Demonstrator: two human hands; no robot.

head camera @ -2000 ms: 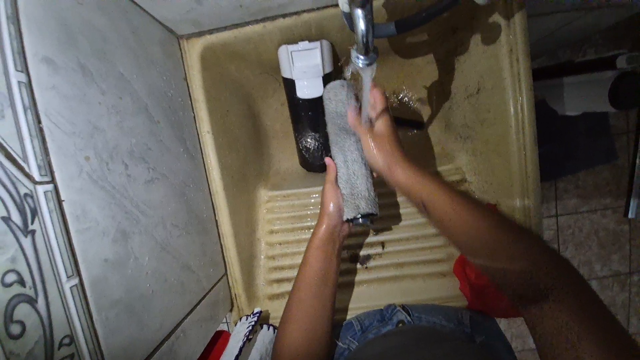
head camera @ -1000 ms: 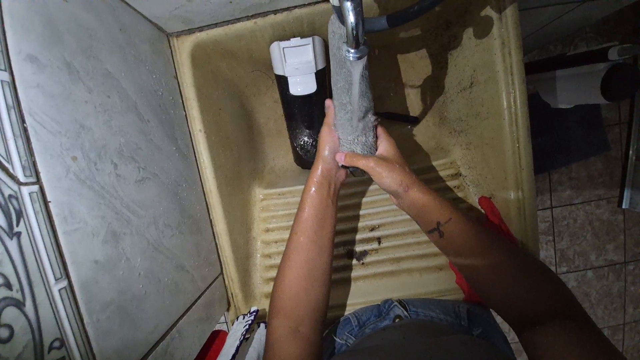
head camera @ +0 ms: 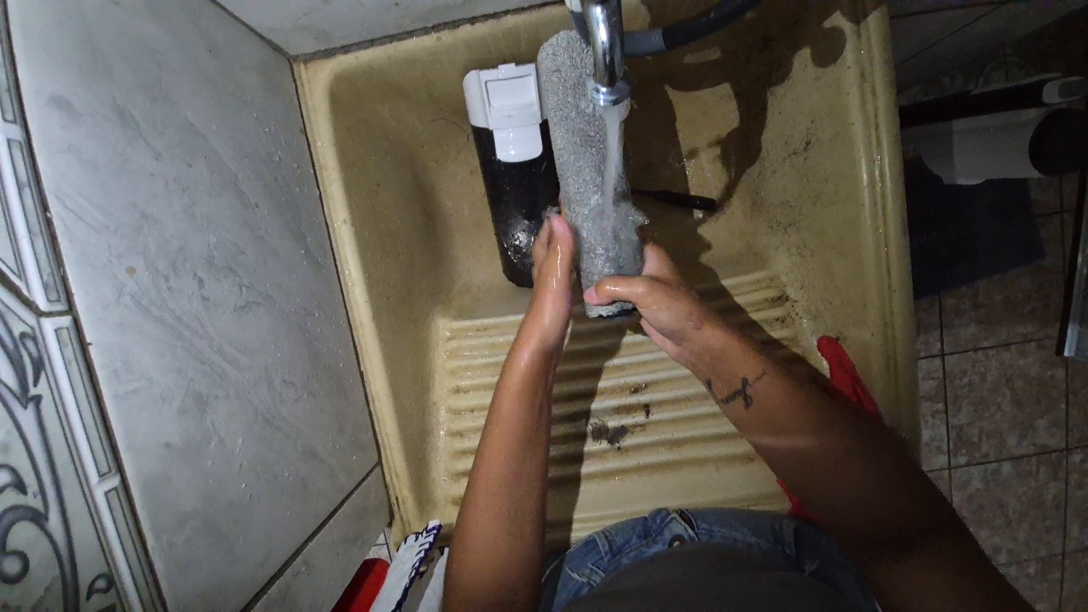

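A grey, fuzzy cylindrical roller (head camera: 586,161) slants under the chrome faucet (head camera: 607,59), and running water falls onto its lower half. My right hand (head camera: 659,297) grips the roller's lower end, with the thumb across its front. On the roller's left side, my left hand (head camera: 557,263) lies alongside with the thumb up; whether it bears any of the weight cannot be told. A black tank with a white cap (head camera: 517,187) lies just left of the roller in the yellowed laundry sink (head camera: 382,340). A thin black rod (head camera: 680,201) sits to the right, partly hidden by the roller.
The ribbed washboard (head camera: 510,399) slopes below my hands and bears dark debris. A grey hose (head camera: 697,30) runs behind the faucet. Red cloth (head camera: 846,374) hangs at the sink's right edge, and a red and white cloth (head camera: 408,569) is at lower left. A tiled wall (head camera: 187,280) borders the left.
My right hand has moved from the roller's upper part beside the faucet down to its lower end. The roller has shifted upward, with its top now beside the faucet.
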